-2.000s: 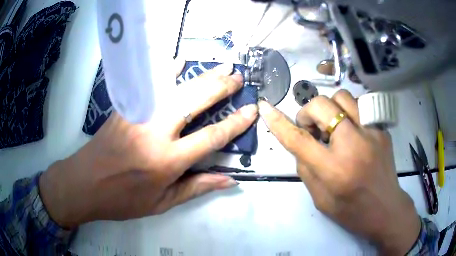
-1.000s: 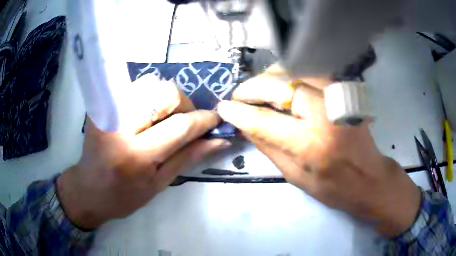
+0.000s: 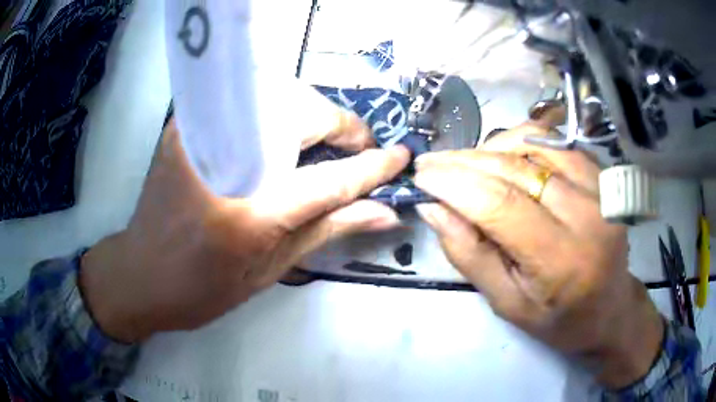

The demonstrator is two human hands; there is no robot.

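A navy fabric piece with pale letters [image 3: 386, 112] lies at the presser foot [image 3: 424, 106] of the sewing machine. Its front edge looks folded up. My left hand [image 3: 259, 208] lies over its left part and pinches the front edge between thumb and index finger. My right hand [image 3: 526, 235], with a gold ring, pinches the same edge at its right end, just in front of the foot. The two index fingertips almost meet. My hands hide much of the piece. The needle tip cannot be made out.
The grey machine head [image 3: 675, 102] with a white ribbed knob [image 3: 627, 193] overhangs at upper right. A white translucent bar [image 3: 216, 102] stands at left. Dark patterned pieces [image 3: 39, 133] lie far left. Snips [image 3: 677, 275] and a yellow tool [image 3: 703, 259] lie at right.
Two seconds ago my left hand lay flatter on the piece and my right index finger pointed at its edge. Now both hands pinch the front edge. The view has shifted too.
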